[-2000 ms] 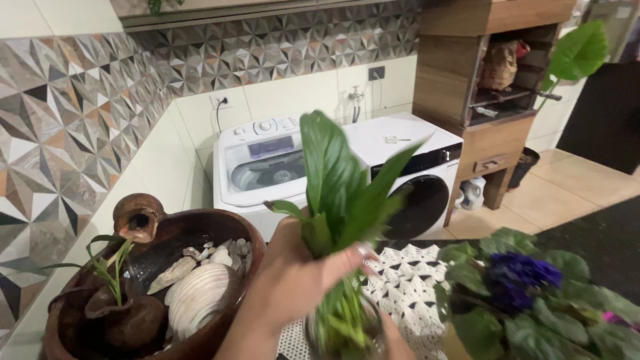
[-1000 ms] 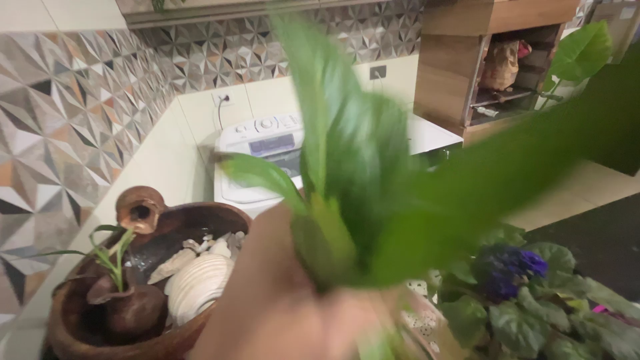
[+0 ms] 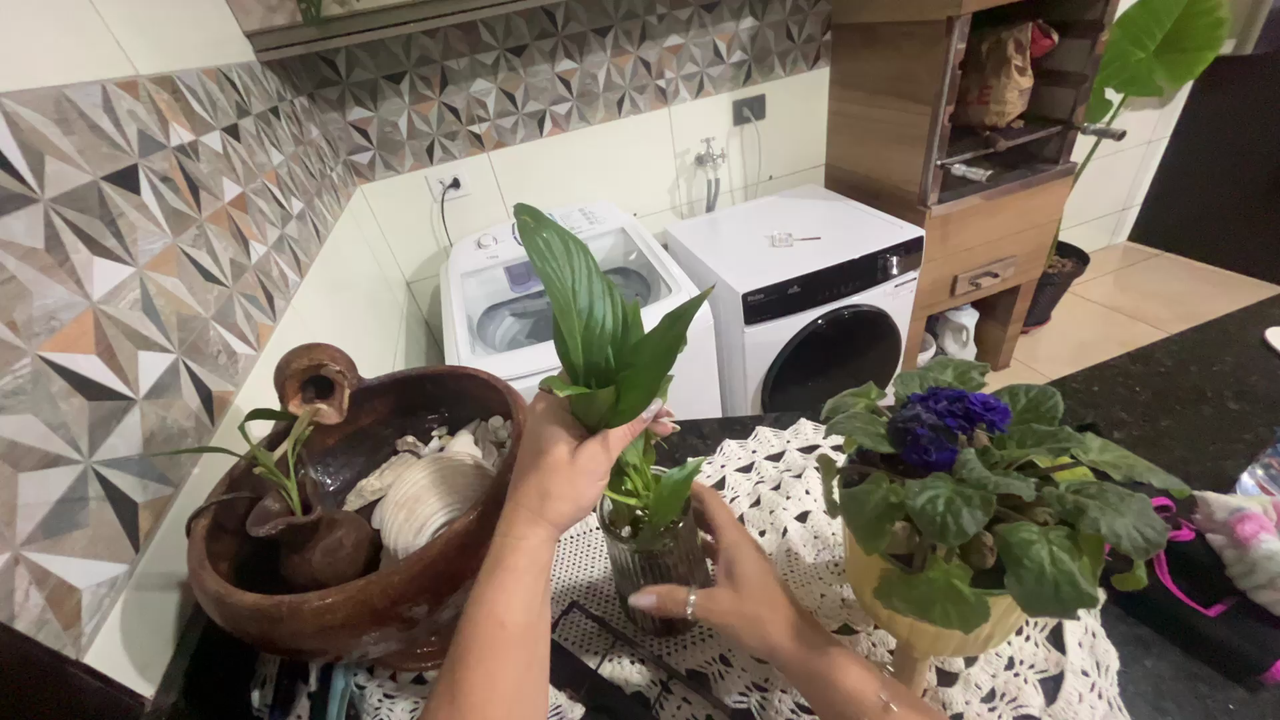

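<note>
My left hand (image 3: 575, 455) is closed around the stems of a broad-leaved green plant (image 3: 590, 310), which it holds upright above a ribbed glass (image 3: 650, 565). Smaller leaves and stems show in the glass's mouth. My right hand (image 3: 735, 580) is at the right side of the glass, fingers curved and apart, a ring on one finger; whether it touches the glass is hard to tell. Beneath the glass lies a white crocheted cloth (image 3: 780, 490). A brown clay bowl (image 3: 440, 620) with a big shell (image 3: 430, 500), stones and a small jug stands left of my hands.
A potted African violet (image 3: 950, 430) with purple flowers stands on the right of the dark stone counter (image 3: 1160, 390). Pink-trimmed black fabric (image 3: 1180, 590) lies beyond it. Behind the counter are a top-loading washer (image 3: 480, 310), a front-loading machine (image 3: 800, 270) and a wooden barbecue unit (image 3: 880, 120).
The leaves, blurred and close to the camera a second ago, are now farther away and upright over the glass. My right hand now shows beside the glass.
</note>
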